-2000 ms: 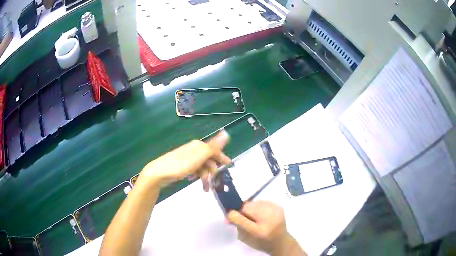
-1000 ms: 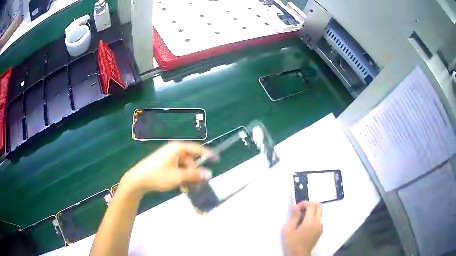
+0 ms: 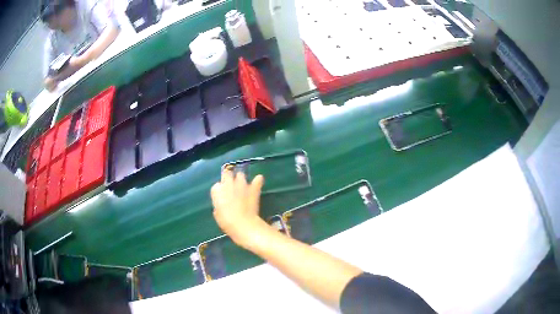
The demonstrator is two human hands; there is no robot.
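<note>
My right hand reaches in from the lower right, its fingertips at the left end of a phone middle frame on the green surface. Thumb and fingers are spread; whether they grip the frame is unclear. Other thin-rimmed frames lie in a row along the white foam edge, one with a pale patch at its right end. Another frame lies farther right on the green. My left hand is not in view; a dark shape, possibly a sleeve, is at the lower left.
White foam sheet in front. Black compartment tray with red sign, white roll and white bottle behind. Red compartment tray at left. White perforated board in a red tray. A person sits at the upper left.
The view has swung left. My right hand has left the small frame on the foam and moved to the frame on the green. My left hand and its held frame are no longer visible.
</note>
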